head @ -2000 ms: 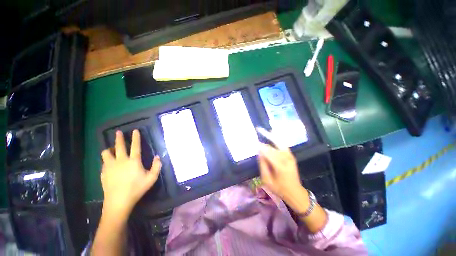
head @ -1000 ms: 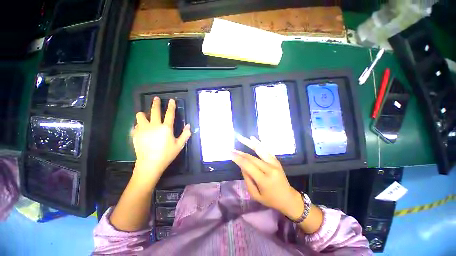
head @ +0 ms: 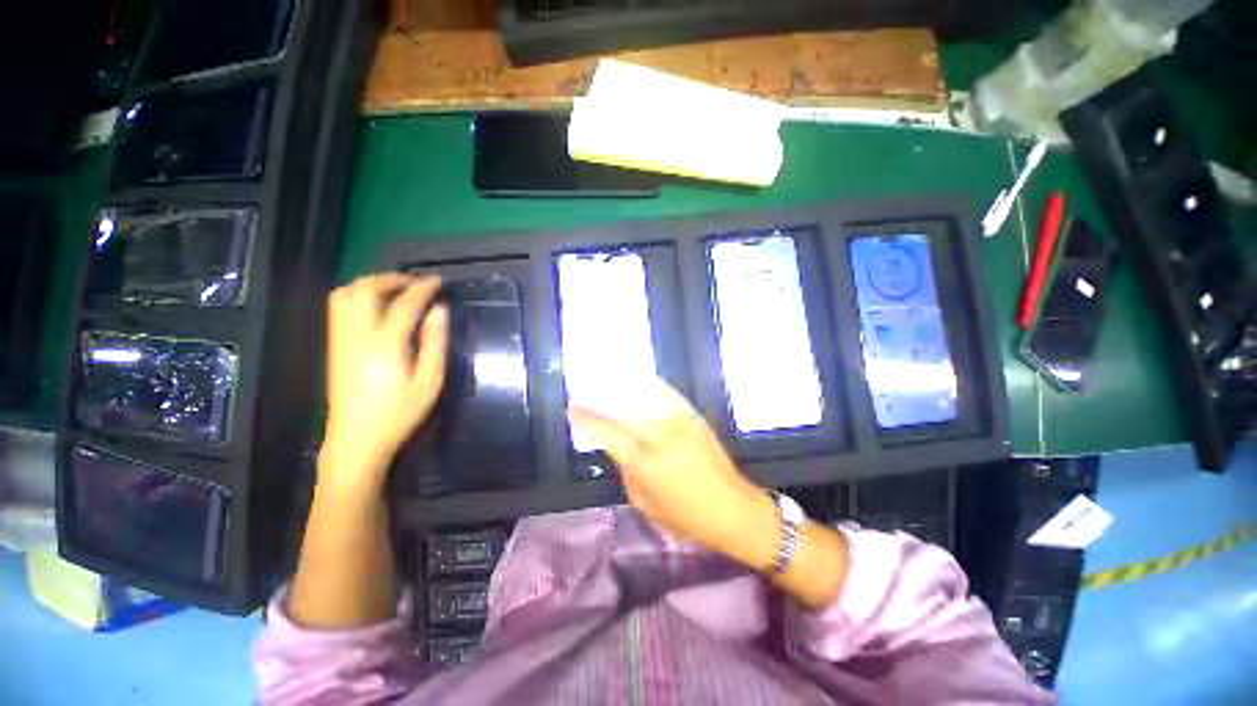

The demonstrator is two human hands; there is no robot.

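Note:
A black foam tray (head: 689, 228) with four phones lies in front of me. The leftmost phone (head: 492, 379) has a dark screen. The second phone (head: 603, 317) and third phone (head: 765, 338) show white screens. The rightmost phone (head: 904, 331) shows a blue and white screen with a circle. My left hand (head: 381, 366) is at the tray's left end, fingers bent and thumb apart, beside the dark phone. My right hand (head: 676, 469) covers the lower part of the second phone. Whether its curled fingers hold anything is hidden.
Phones in a black tray (head: 297, 290) stand at left. A loose dark phone (head: 552, 159) and yellowish-white pad (head: 676, 124) lie behind. At right are a white stick (head: 1015, 189), a red pen (head: 1044, 262), another phone (head: 1071, 306) and a black tray (head: 1158, 262).
My left hand has shifted left off the dark phone and its fingers have bent. My right hand has moved left over the second phone; the pale tool between its fingers no longer shows.

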